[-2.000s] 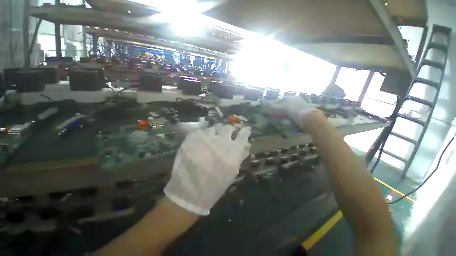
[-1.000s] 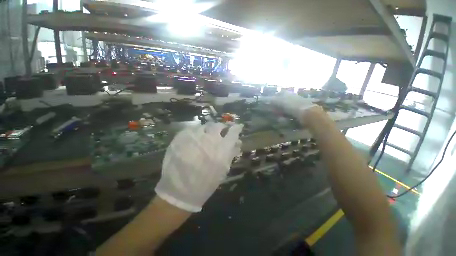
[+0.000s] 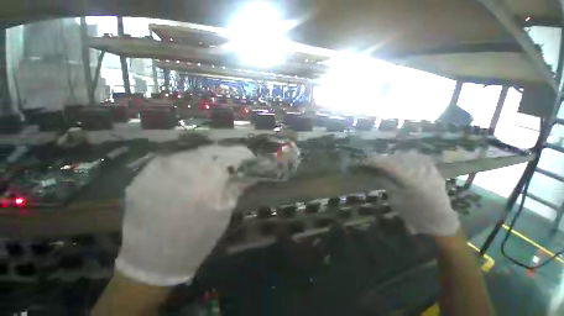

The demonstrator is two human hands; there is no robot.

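Observation:
My left hand (image 3: 179, 213), in a white glove, is at the left centre, its fingers closed on the left edge of a green circuit board (image 3: 266, 170). The board is blurred and partly hidden by the glove; a small orange-red spot shows on it. My right hand (image 3: 423, 194), also gloved in white, is at the right over the shelf's front edge, apart from the board. Its fingers point left and are blurred; I cannot tell if they hold anything. Another circuit board (image 3: 52, 179) lies on the shelf at the left, with red lights at its front.
Black power adapters (image 3: 159, 118) stand in a row along a pale strip behind the boards. A lower row of dark blocks (image 3: 312, 208) runs below the shelf edge (image 3: 321, 185). A ladder (image 3: 550, 170) and a hanging black cable are at the right.
The view has shifted left. My left hand has moved left and looks larger, now with a board at its fingertips. My right hand has drawn back toward me from deeper over the shelf.

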